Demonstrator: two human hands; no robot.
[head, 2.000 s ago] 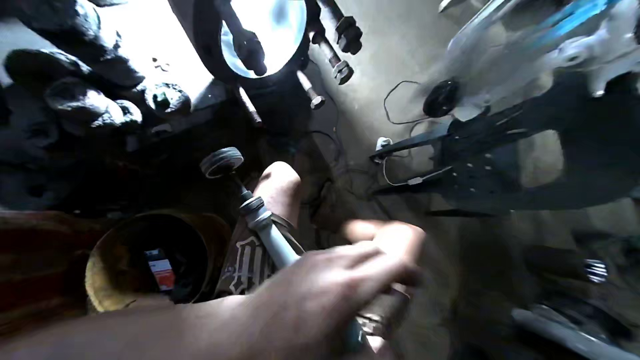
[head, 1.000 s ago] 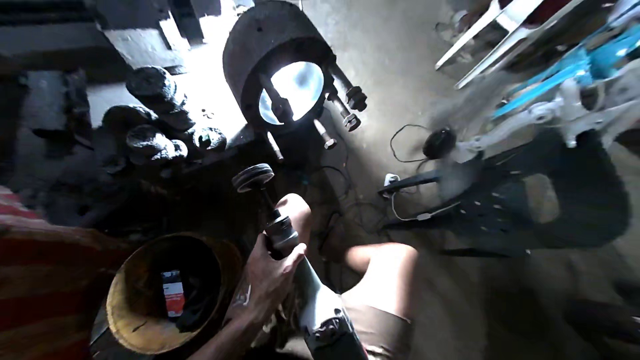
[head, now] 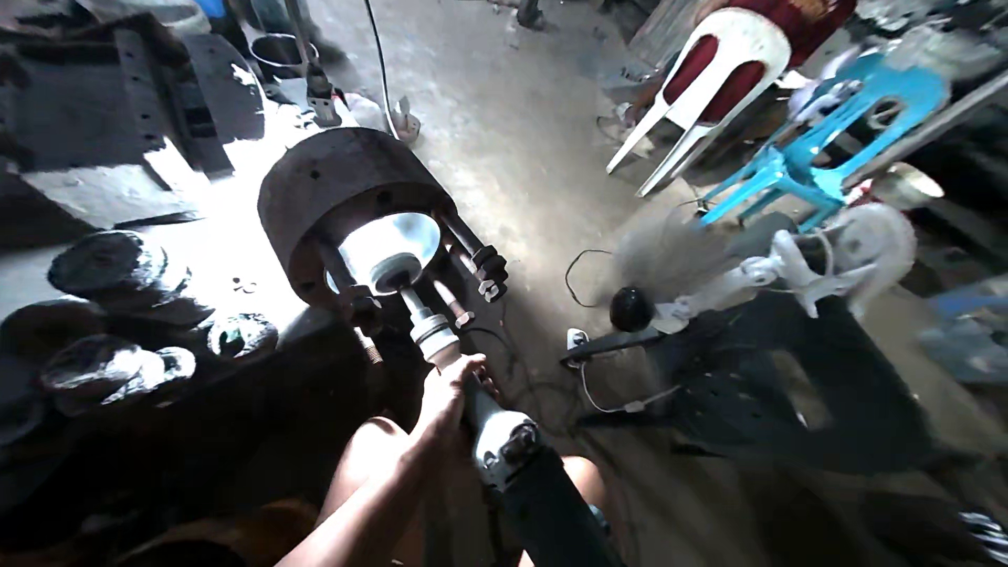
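My left hand is wrapped around the pale neck of a long power grinder, whose dark body runs down to the bottom edge. On its shaft, the round grinding head is at the mouth of a thick metal cylinder; whether it touches the inner wall cannot be told. Long bolts with nuts stick out from the cylinder's near face. Light shows through the bore. My right hand is not in view, and the rear end of the grinder is cut off.
Blackened round metal pieces lie at the left. On the right, a fan with a black hub and blurred blades stands by a dark plastic chair. A power socket with cables is near it. White and blue plastic chairs stand behind.
The grinding head, below the cylinder's face one second ago, has moved up to its opening. My left hand, seen above the tool in the oldest frame, grips its neck. The view has shifted.
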